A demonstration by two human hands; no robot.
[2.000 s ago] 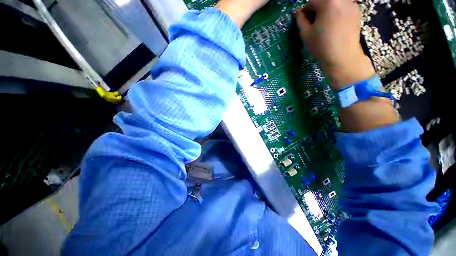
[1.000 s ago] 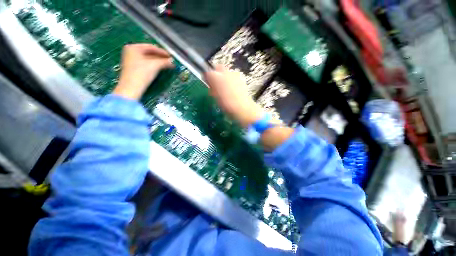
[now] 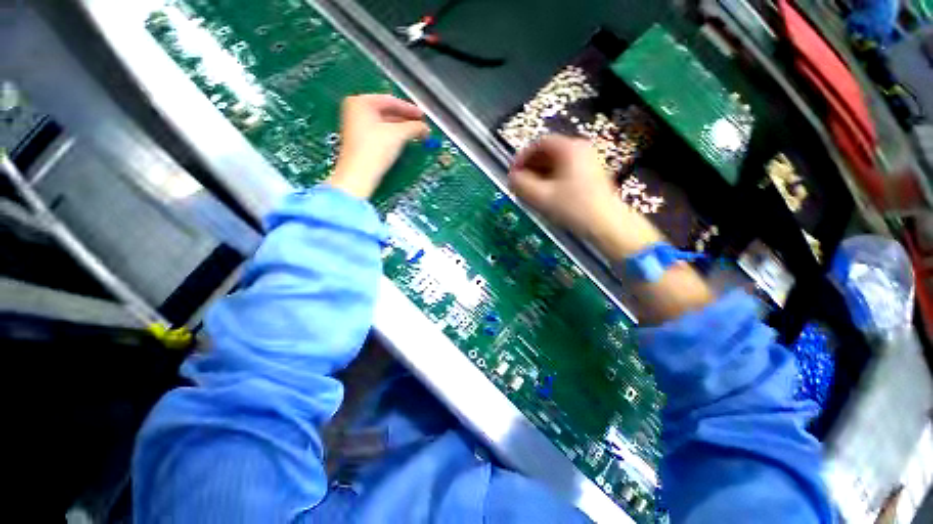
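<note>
Green circuit boards (image 3: 563,317) lie along the line in front of me, with small blue components standing on them. My left hand (image 3: 384,133) is over the board, thumb and fingertips together beside a blue component (image 3: 432,143); whether it holds a piece is too small to tell. My right hand (image 3: 558,179) is over the far rail, fingers curled, near a black bin of cream components (image 3: 552,102). It is blurred, and I cannot tell if it holds anything. A blue wrist strap (image 3: 655,261) is on my right wrist.
The near silver rail (image 3: 440,374) runs along the boards. Side cutters (image 3: 440,41) lie on the dark green mat. A spare green board (image 3: 685,97) lies across the bins. Blue components (image 3: 813,363) and a clear plastic bag (image 3: 875,281) are at the right. A black-and-grey frame stands left.
The view has turned and shifted, bringing the cutters and bins into view. Since a second ago, my right hand has drawn back slightly from the board to over the far rail; my left hand stays over the board.
</note>
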